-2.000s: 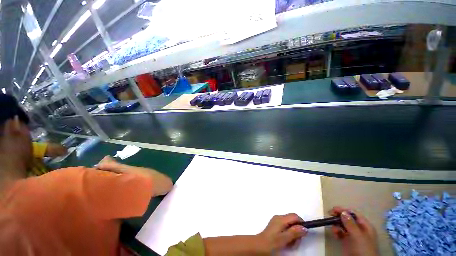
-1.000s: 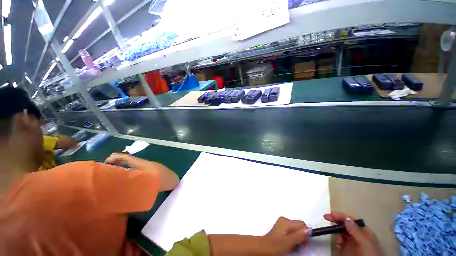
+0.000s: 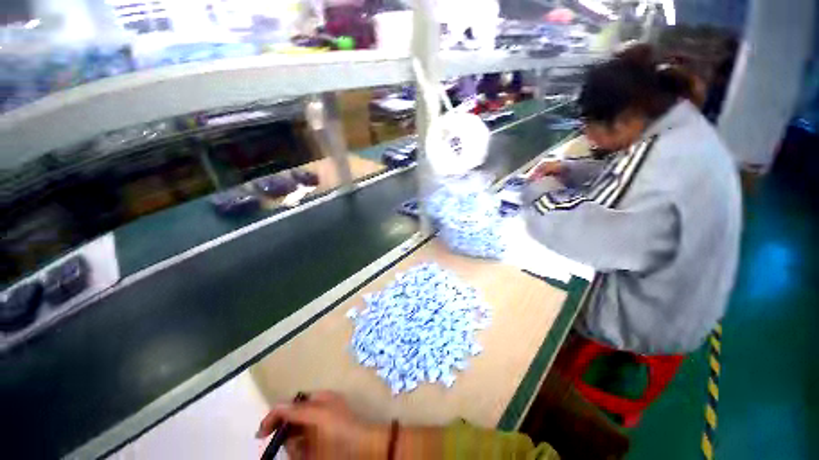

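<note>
My right hand (image 3: pixel 316 426) is at the bottom edge, slightly blurred, with its olive sleeve reaching in from the right. It holds a black pen-like tool (image 3: pixel 276 442), which is cut off by the bottom edge. The hand is over the border between the white sheet (image 3: pixel 202 422) and the brown board (image 3: pixel 314 364). A heap of tiny light blue plastic parts (image 3: pixel 418 328) lies loose on the board beyond my hand. My left hand is not in view.
The dark green conveyor belt (image 3: pixel 224 305) runs diagonally beyond the board. A bulging clear bag (image 3: pixel 467 218) of pale blue parts stands by the post below a white roll (image 3: pixel 458 142). A person in grey (image 3: pixel 673 225) sits at the right on a red stool (image 3: pixel 629 382).
The view has swung right, bringing the whole heap, bag and person in grey into view. My left hand has left the picture. The black tool remains in my right hand.
</note>
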